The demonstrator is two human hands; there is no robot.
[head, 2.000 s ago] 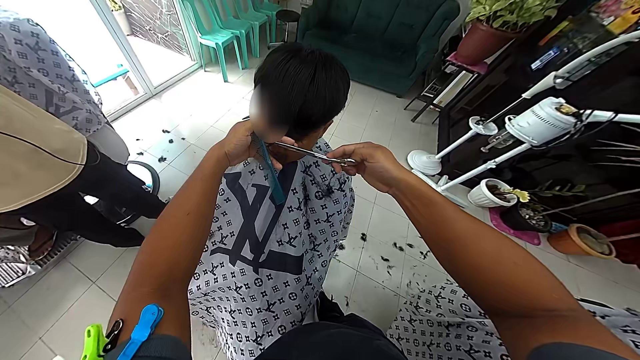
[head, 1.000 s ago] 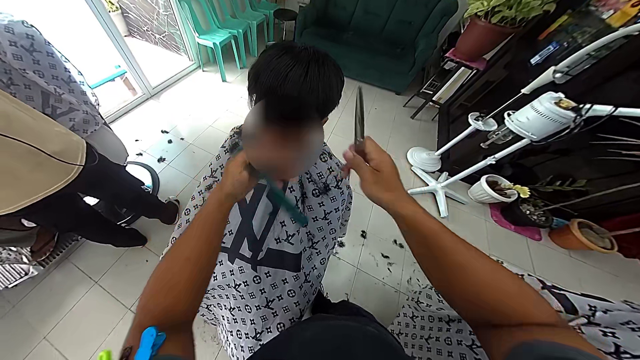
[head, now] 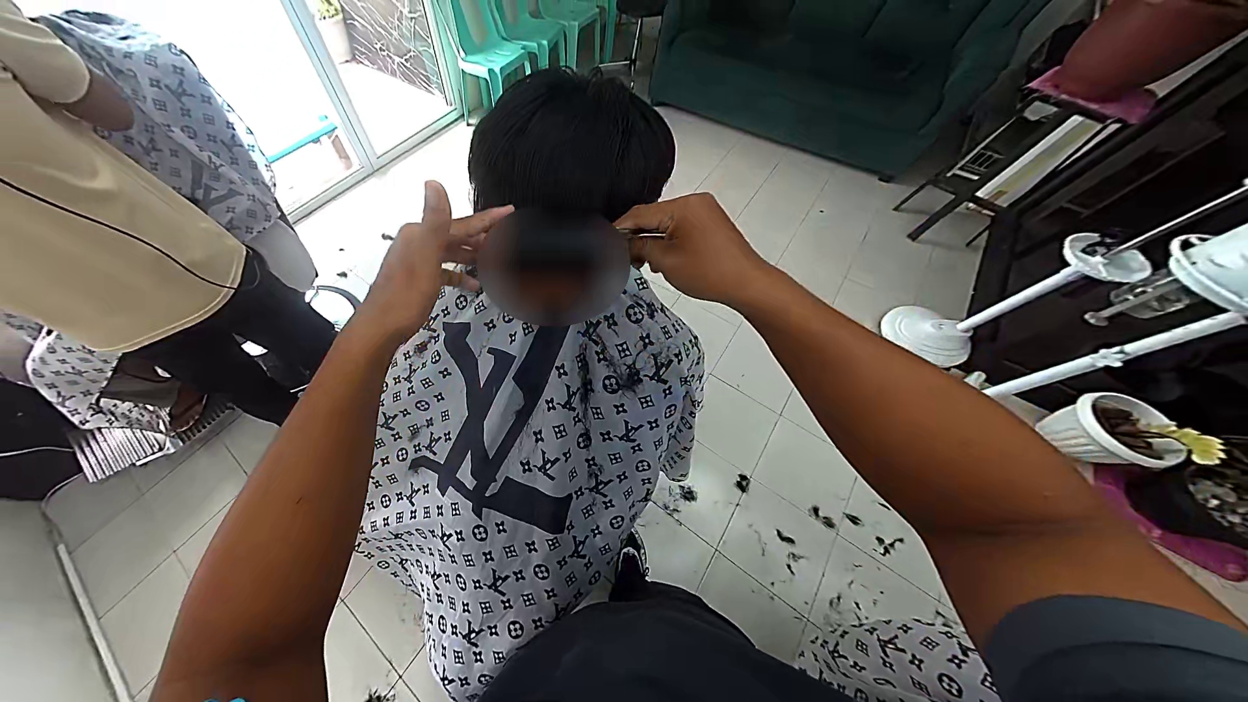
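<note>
A seated person with black hair (head: 575, 146) wears a white patterned barber cape (head: 507, 429), with cut hair lying on its right shoulder. My left hand (head: 424, 258) is raised at the left side of the person's head, fingers spread; whether it holds a comb cannot be seen. On the other side, my right hand (head: 697, 244) is closed beside the head around a slim metal tool (head: 642, 233), of which only a short part shows; earlier frames show scissors in this hand. A blurred patch covers the area between my hands.
Another person in a beige top (head: 107, 214) stands at the left beside a caped person. Green plastic chairs (head: 492, 58) and a dark green sofa (head: 799, 88) are behind. White stand bases (head: 926, 336) and potted plants (head: 1111, 429) stand at right. Cut hair (head: 824, 517) lies on the tiles.
My right hand has moved from beside the head, where it held the scissors upright, in to the head. My left hand has risen, and the teal comb seen earlier no longer shows.
</note>
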